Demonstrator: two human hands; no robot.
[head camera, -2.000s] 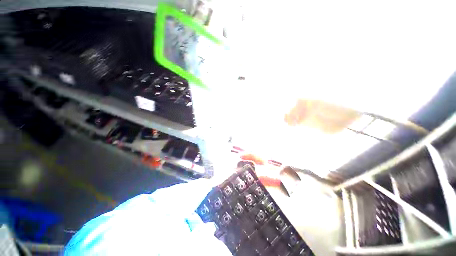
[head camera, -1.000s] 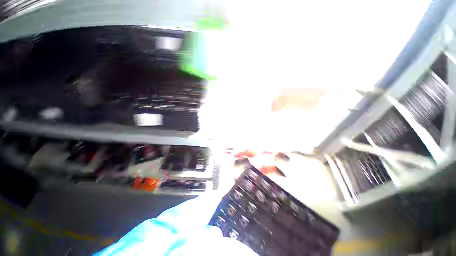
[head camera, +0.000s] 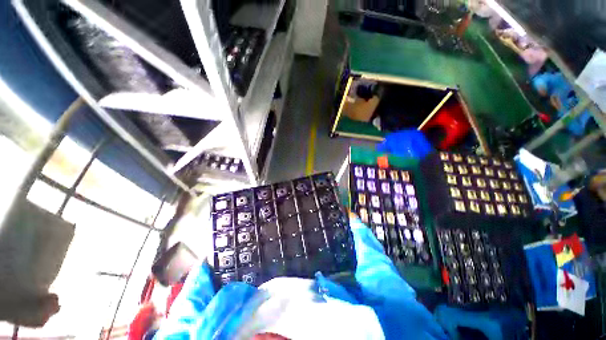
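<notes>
A black blister tray (head camera: 282, 226) is held in front of my chest, tilted. Small round-holed metal parts sit in its left columns and along its top row; many pockets in the middle and lower right look empty. A small bit of my right hand (head camera: 353, 216) shows at the tray's right edge, gripping it; the rest is hidden by the tray and blue sleeve. My left sleeve (head camera: 198, 285) reaches the tray's lower left edge, but the hand itself is hidden.
A green-topped bench at right carries trays of silvery parts (head camera: 389, 206), yellowish parts (head camera: 488, 186) and darker parts (head camera: 472, 265). A grey-white rack (head camera: 232, 119) stands at upper left. A blue-sleeved person (head camera: 565, 93) is at far upper right.
The view has swung from the bright window and racks to the benches. The tray now lies across the middle of the view, with blue sleeves on both sides of it.
</notes>
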